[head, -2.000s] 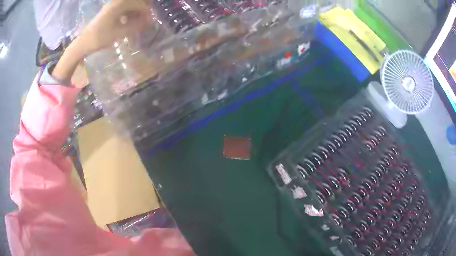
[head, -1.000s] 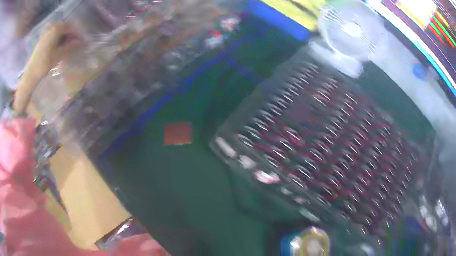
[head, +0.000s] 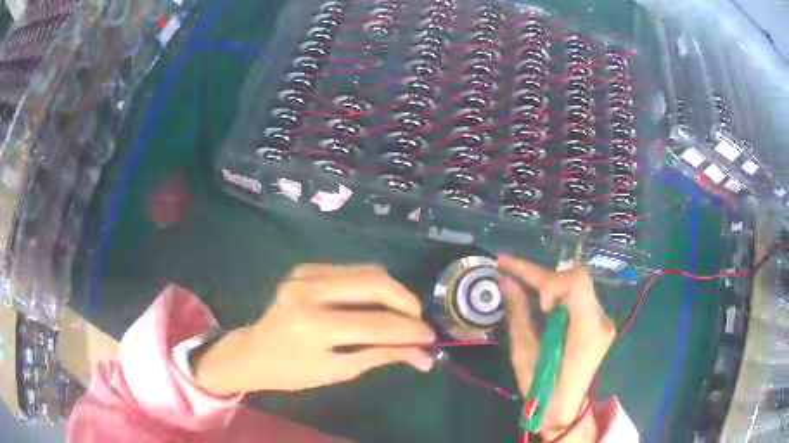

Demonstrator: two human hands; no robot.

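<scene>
The round test fixture (head: 474, 296), with concentric silver and gold rings, stands on the green mat. My left hand (head: 320, 333), at its left, pinches thin red lead wires (head: 467, 344) at the fixture's front edge. My right hand (head: 562, 324), at its right, holds the green probe pen (head: 548, 368) against the palm, red mark towards me. Its thumb and index finger are by the fixture's right rim; whether they touch it or hold a small part is unclear. Behind lies the blister tray (head: 285, 186) with rows of small round dark parts (head: 471, 134) and red leads.
Stacked clear trays (head: 52, 164) stand at the left, more stacked trays (head: 714, 95) at the right. A blurred brown square (head: 169, 203) lies on the mat. A red probe cable (head: 666, 274) loops right from my right hand. Blue tape lines (head: 692, 320) mark the mat.
The view has swung right and down. My left hand has come from the stacked trays to the fixture and now holds leads. My right hand, with the green probe pen, has come into view.
</scene>
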